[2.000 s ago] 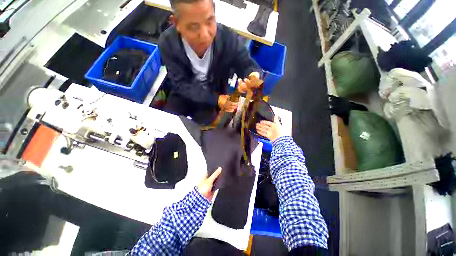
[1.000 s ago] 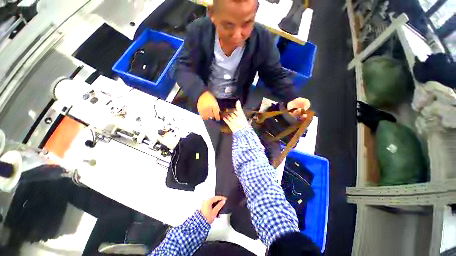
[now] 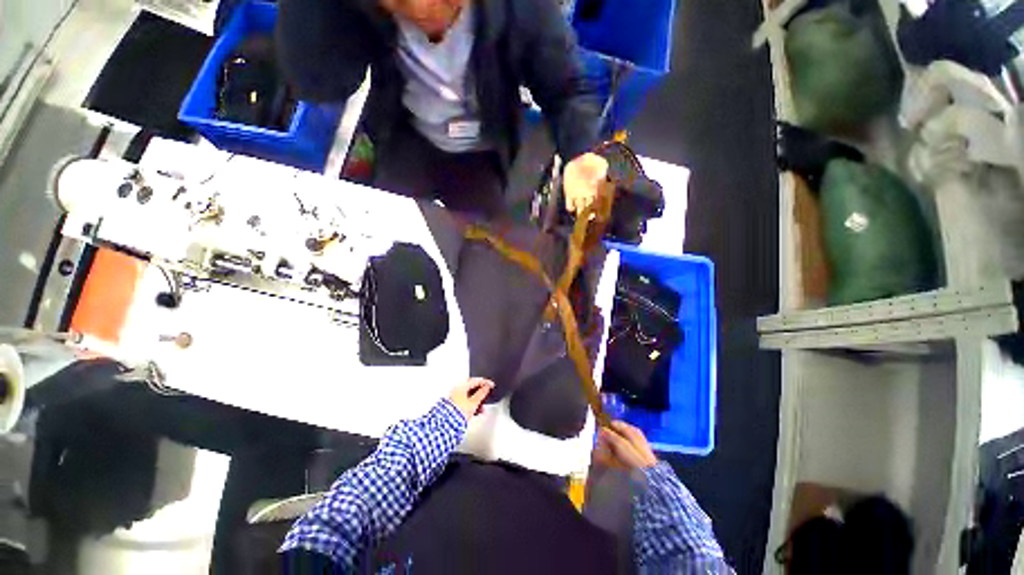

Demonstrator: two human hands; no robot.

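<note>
Tan webbing straps (image 3: 570,326) cross over a large dark purple-grey fabric piece (image 3: 494,303) on the table. My right hand (image 3: 627,446) is closed around the lower end of one strap at the table's near right edge. My left hand (image 3: 472,393) is at the fabric's near left edge, fingertips together; whether it pinches the fabric cannot be told. Another person's hand (image 3: 586,185) holds the straps at their far end. A dark rounded panel (image 3: 550,399) lies beside the straps. A black bag piece (image 3: 402,303) with a pale label lies left of the fabric.
A white sewing machine (image 3: 241,242) stands at the left. A blue bin (image 3: 698,348) with black pieces is right of the table; another blue bin (image 3: 202,101) is at the far left. A person stands across the table. Shelves (image 3: 898,320) with green bundles are at the right.
My right hand has come back from the other person's hand to the near end of the strap. The strap now stretches toward me. My left hand stays by the fabric's edge.
</note>
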